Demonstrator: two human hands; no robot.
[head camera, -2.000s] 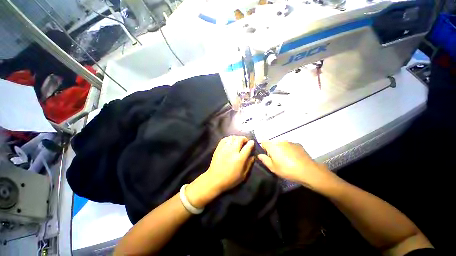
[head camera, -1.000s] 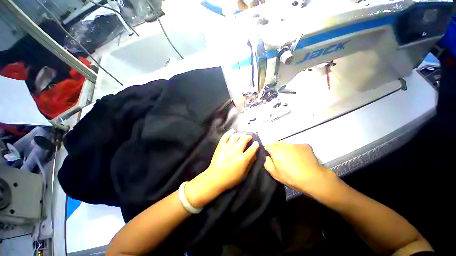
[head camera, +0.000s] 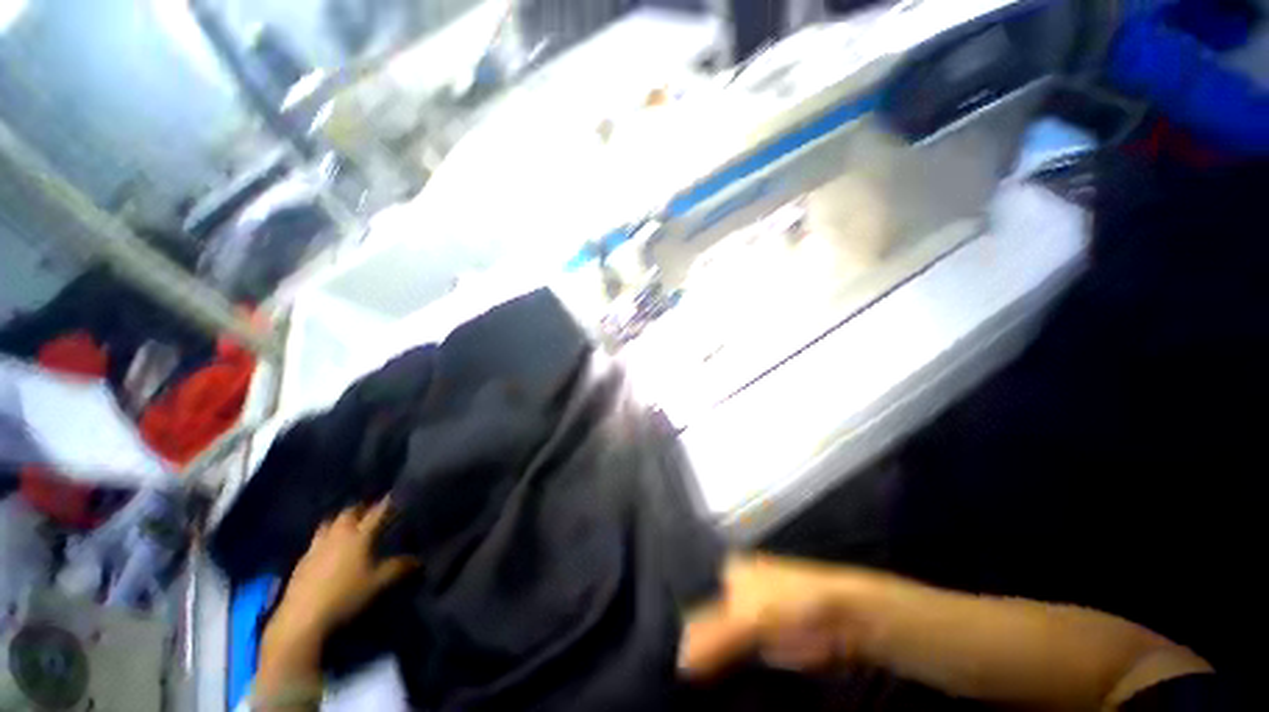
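The black garment (head camera: 515, 487) lies on the white table left of and below the needle area (head camera: 633, 306) of the sewing machine (head camera: 877, 195), and hangs over the front edge. The picture is blurred. My left hand (head camera: 334, 570) is at the garment's left side, thumb and fingers apart around a part of the cloth; whether it grips is unclear. My right hand (head camera: 752, 619) is at the garment's lower right edge, with its fingers closed on the cloth. The fingertips are blurred.
The white table's front edge (head camera: 891, 431) runs up to the right. Red and black cloth (head camera: 202, 403) and a white sheet (head camera: 91, 424) are at the left. A second machine (head camera: 84, 654) is at the lower left. Blue material (head camera: 1197, 77) is at the upper right.
My left hand has moved from near the needle to the garment's left side. My right hand has moved down and left. The garment's edge has shifted with it, and the view has tilted.
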